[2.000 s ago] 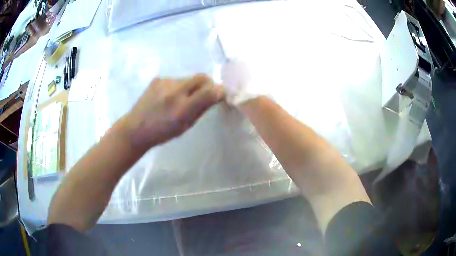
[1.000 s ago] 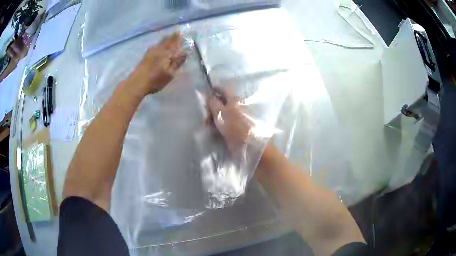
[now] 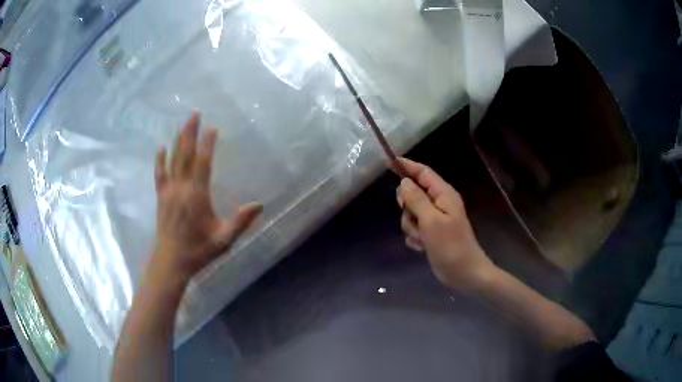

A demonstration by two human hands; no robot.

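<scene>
A large clear plastic bag (image 3: 224, 97) lies over the table with strong glare and a straight seam line near the front edge. My left hand (image 3: 191, 201) is spread, fingers apart, over the bag's front part; whether it touches cannot be told. My right hand (image 3: 441, 216) grips the lower end of a thin reddish-brown stick (image 3: 363, 108), just off the table's front edge. The stick points up and left over the bag. A small greyish-green rectangle, possibly a sticker (image 3: 112, 56), shows at the upper left of the bag.
A pale label strip (image 3: 484, 60) hangs over the table's right edge. A deep brown box (image 3: 598, 201) stands beside it. A black pen (image 3: 9, 213) and a green card with a yellow-brown edge (image 3: 34, 313) lie at far left. A bluish fold edge (image 3: 71, 86) crosses the upper left.
The view has turned right and down. My right hand has come out from under the plastic with the stick, now beyond the front edge. My left hand is now spread nearer the front edge.
</scene>
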